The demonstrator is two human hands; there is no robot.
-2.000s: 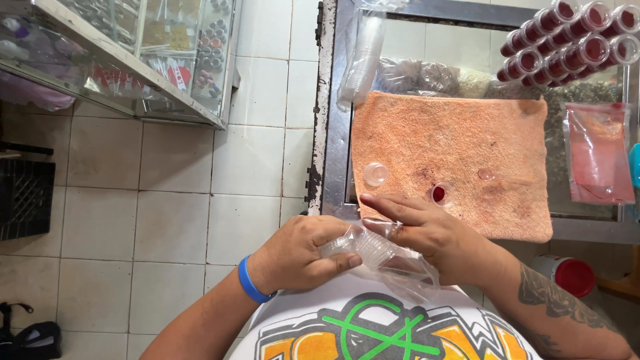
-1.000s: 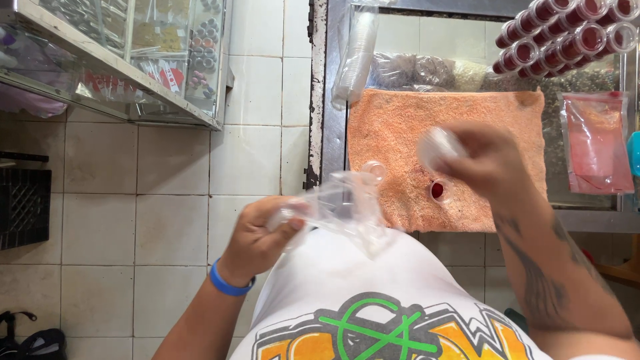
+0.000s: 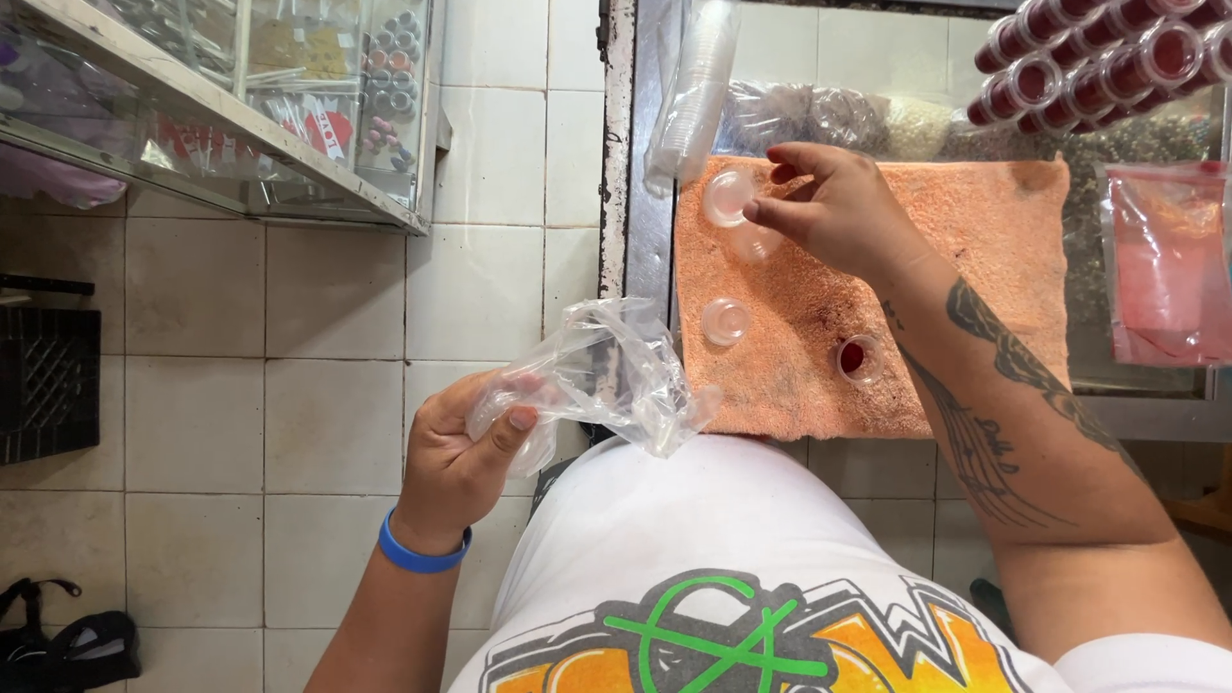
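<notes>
My left hand (image 3: 472, 448) grips a clear plastic bag (image 3: 616, 375) with what look like clear plastic cups in its bottom. Over the upper left of the orange towel (image 3: 991, 250), my right hand (image 3: 837, 207) has its fingers apart, right beside a clear plastic cup or lid (image 3: 730, 198). A second clear round piece (image 3: 757, 241) lies just below that one, partly overlapped. Lower on the towel's left side sits another clear round piece (image 3: 726, 320). A small clear cup with dark red contents (image 3: 857, 359) stands near the towel's lower middle, left of my right forearm.
Stacked cups of red contents (image 3: 1097, 67) stand at the upper right, above a bag of pink-red material (image 3: 1167, 265). A sleeve of clear cups (image 3: 693, 96) lies at the table's upper left corner. A glass display case (image 3: 337, 159) stands at the left, a black crate (image 3: 48, 380) below it.
My right hand has moved up and left across the towel from the middle; the clear pieces it carried a second ago now lie at the upper left. My left hand still holds the bag.
</notes>
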